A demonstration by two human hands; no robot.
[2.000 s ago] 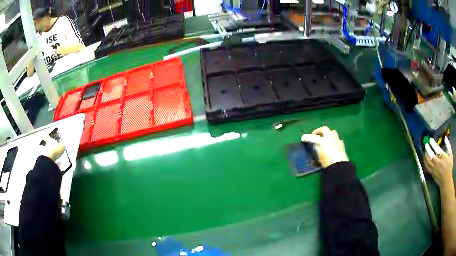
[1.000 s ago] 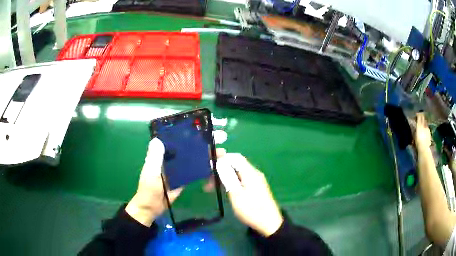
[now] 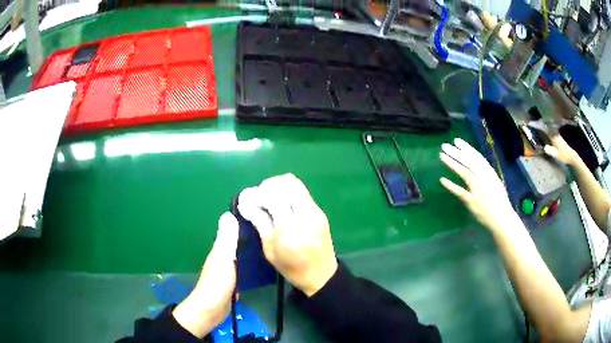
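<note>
A black phone housing (image 3: pixel 257 258) with a dark blue area is held upright-slanted at the lower centre. My left hand (image 3: pixel 213 281) grips its left side, with the thumb along the edge. My right hand (image 3: pixel 293 231) is over its top end, fingers bent on the upper edge and hiding that end; exactly what the fingertips pinch is hidden. Crinkled blue film (image 3: pixel 242 323) lies on the mat behind and below the housing, with another piece to its left.
A second phone housing (image 3: pixel 394 169) lies on the green mat, right of centre. A neighbour's open hand (image 3: pixel 474 179) reaches in near it. Red tray (image 3: pixel 144 80) back left, black trays (image 3: pixel 335 80) back centre, white fixture (image 3: pixel 33 144) left, blue press fixture (image 3: pixel 499 127) right.
My right hand has moved from the housing's right side to its top end. A second housing now shows on the mat at right, and a neighbour's hand has come in beside it.
</note>
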